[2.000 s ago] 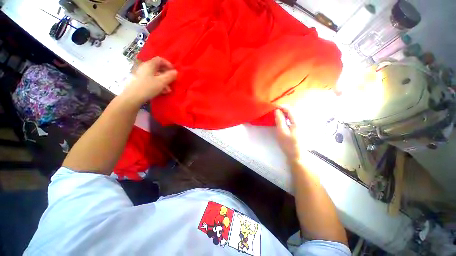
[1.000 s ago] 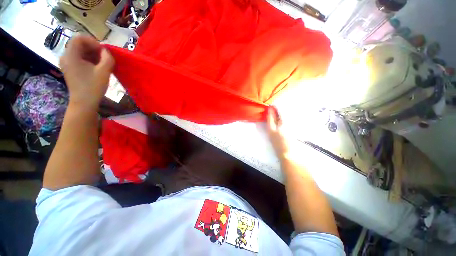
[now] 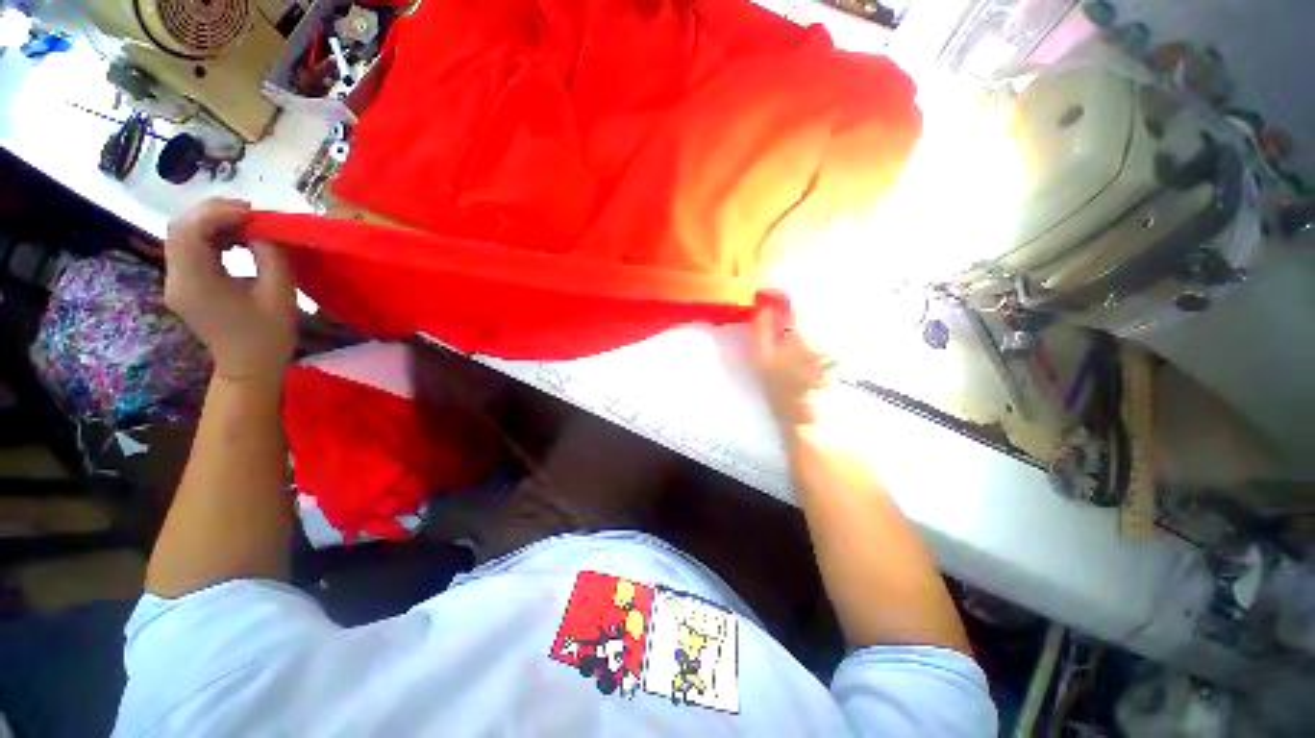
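A large red fabric piece (image 3: 577,144) lies in folds on the white machine bed (image 3: 692,411), and its near edge is stretched between my hands. My left hand (image 3: 231,289) pinches the edge's left end, raised near the table's front edge. My right hand (image 3: 786,346) grips the right end beside the lamp glare. The cloth looks orange to white near the glare. The pale sewing machine head (image 3: 1074,173) stands at the right. Its needle area is lost in the glare.
A second cream machine (image 3: 195,51) and a box of small tools (image 3: 325,65) stand at the upper left. A red heap (image 3: 361,447) lies below the table, with a patterned bundle (image 3: 116,339) further left. A tan ruler-like strip (image 3: 1138,447) lies at the right.
My left hand took hold of the fabric edge and pulled it left, then lowered slightly. My right hand shifted a little left. The edge is now stretched between both hands, and the whole view has shifted.
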